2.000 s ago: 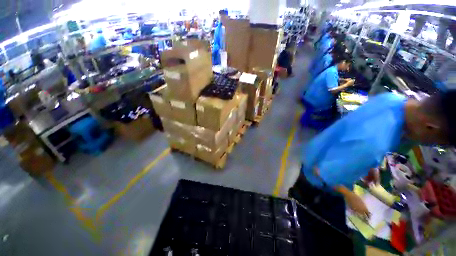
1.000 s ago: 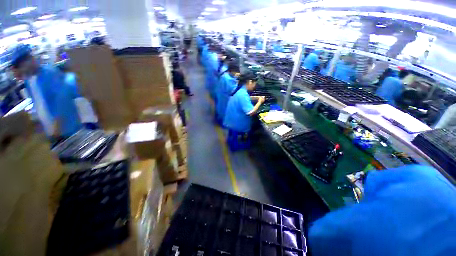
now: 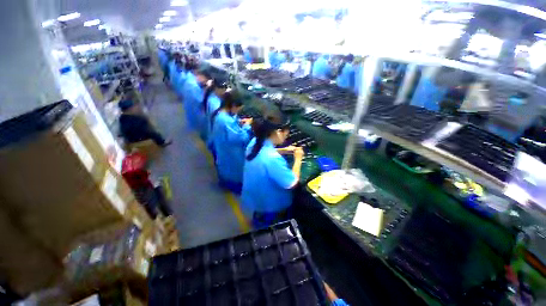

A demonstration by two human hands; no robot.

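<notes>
A black blister tray (image 3: 233, 269) with a grid of square pockets juts up from the bottom edge, tilted, its far edge rising to the right. Its pockets look dark, and I cannot make out parts in them. A small part of my right hand (image 3: 329, 293) shows at the tray's right edge, with a bit of blue sleeve, cut off by the picture's bottom. It grips the tray's side. My left hand is out of the picture.
Brown cartons (image 3: 48, 197) stand close on the left. Workers in blue (image 3: 269, 173) sit along a green-matted bench (image 3: 335, 215) on the right, which holds a yellow tray (image 3: 326, 188), a pale card (image 3: 368, 219) and dark trays. A grey aisle (image 3: 179, 143) runs between.
The view has turned right and moved forward along the aisle. The seated workers are nearer. The near coworker in blue has left view. The tray has shifted left and tilted the other way.
</notes>
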